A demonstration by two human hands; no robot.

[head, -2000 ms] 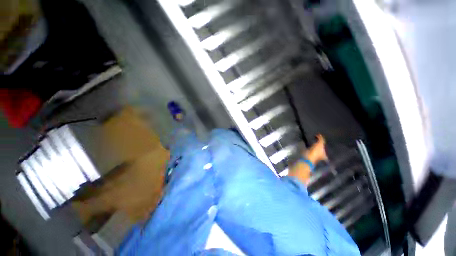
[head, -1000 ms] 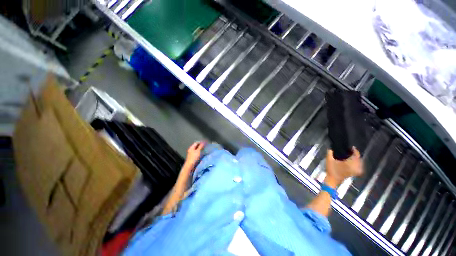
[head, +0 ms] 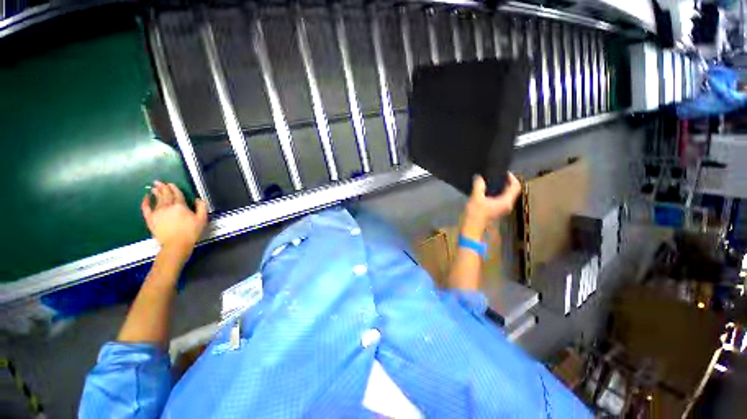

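A flat black panel [head: 463, 123] is held tilted above the roller conveyor [head: 307, 106], right of the middle. My right hand [head: 491, 199], with a blue wristband, grips its lower corner. My left hand [head: 174, 217] is at the left, fingers apart and empty, at the near edge of a green carrier board [head: 74, 155] beside the conveyor side rail [head: 319, 196]. Whether its fingers touch the board I cannot tell.
Cardboard sheets [head: 557, 209] stand at the lower right beyond my right hand. Bright blue material [head: 106, 288] lies under the rail at the left. A person in blue [head: 715, 92] is at the far right. White-topped units [head: 651, 78] are near the line's far end.
The view has turned along the line. The black panel is still in my right hand and now shows its broad face. My left hand has moved from beside my body to the green board.
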